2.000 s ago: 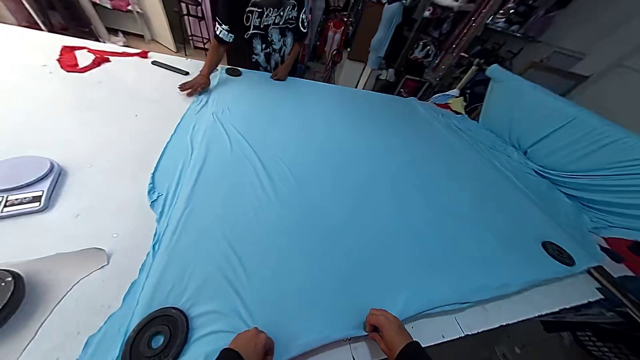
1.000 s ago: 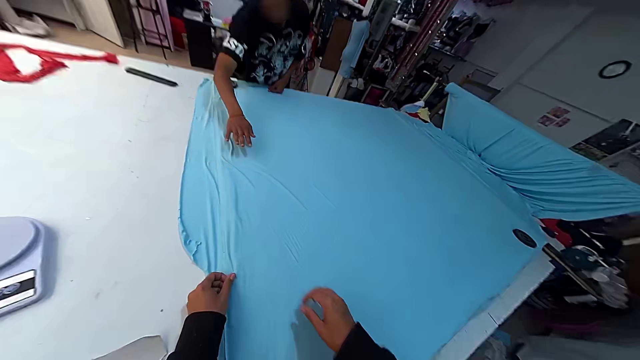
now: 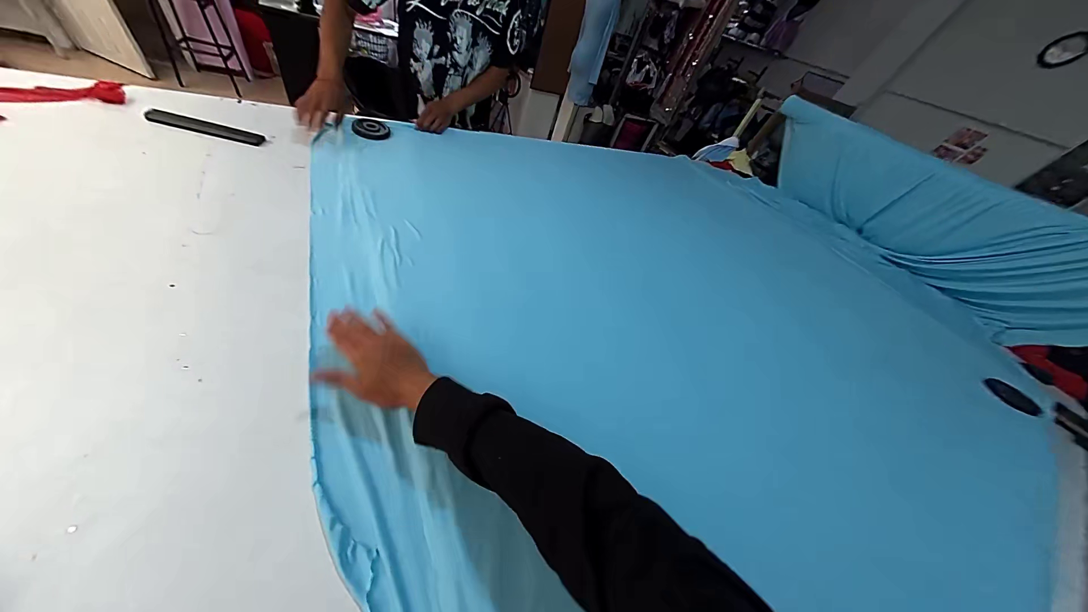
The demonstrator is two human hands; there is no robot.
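Note:
Light blue knit fabric (image 3: 646,314) lies spread over a white table (image 3: 170,340), with wrinkles along its left edge. My right hand (image 3: 378,361), slightly blurred, is flat with fingers apart at the fabric's left edge and holds nothing. Its black-sleeved arm reaches across from the lower right. My left hand is out of view. A round black weight plate (image 3: 371,128) sits on the fabric's far left corner, and another black disc (image 3: 1012,397) lies near the right edge.
A co-worker's hands (image 3: 436,115) are at the far edge, beside the far weight plate. A dark bar (image 3: 205,127) and red fabric (image 3: 64,93) lie at the table's far left. More blue fabric (image 3: 926,204) hangs in folds at the right, with shelves and racks behind.
My right hand has moved left to the fabric's left edge, and my left hand has gone out of view. The co-worker's hand has drawn back to the far corner. The fabric's left edge is straighter.

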